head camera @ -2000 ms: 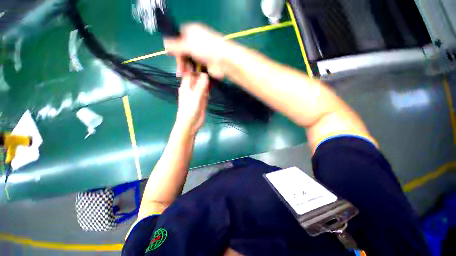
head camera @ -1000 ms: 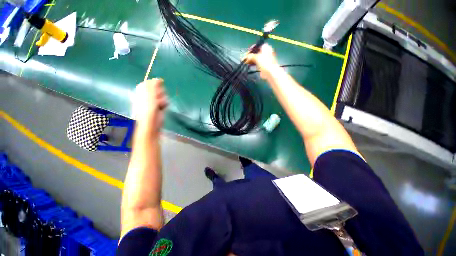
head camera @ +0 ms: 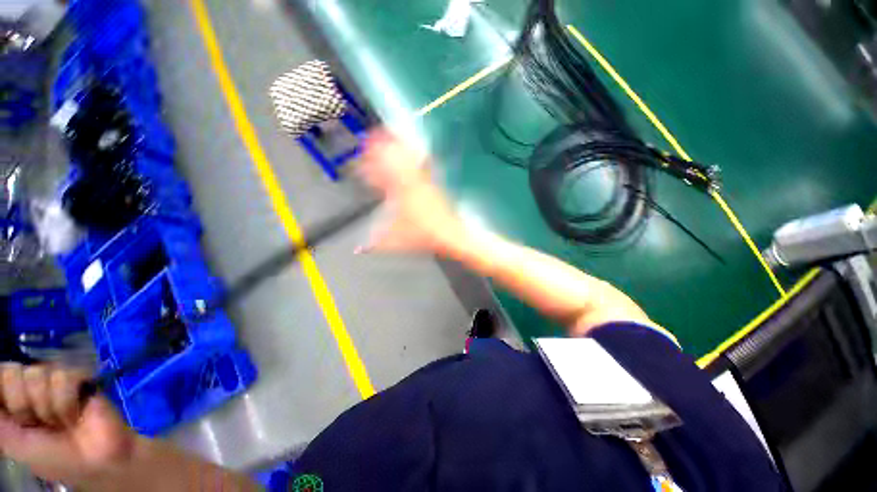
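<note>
A coil of thin black cables point(head camera: 548, 183) lies on the green bench point(head camera: 769, 115). Its strands run up past the top edge, and a bundled end with small shiny tips points right. My left hand point(head camera: 62, 413) is at the lower left edge, closed around a dark cable strand point(head camera: 269, 269). The blurred strand stretches over the floor towards my right hand. My right hand point(head camera: 404, 197) is blurred near the bench edge, left of the coil, fingers spread. Whether it touches the strand cannot be told.
Blue crates point(head camera: 207, 356) with black coils stand on the floor at left. A stool with a checked seat point(head camera: 308, 96) stands by the bench. A white piece point(head camera: 457, 17) lies at the top. A pale cylindrical machine part point(head camera: 822, 233) and dark machine point(head camera: 817, 365) are at right.
The view has swung left towards the crates. My right hand has let go of the bundled end, which now rests on the bench. My left hand has moved away over the floor, a strand trailing.
</note>
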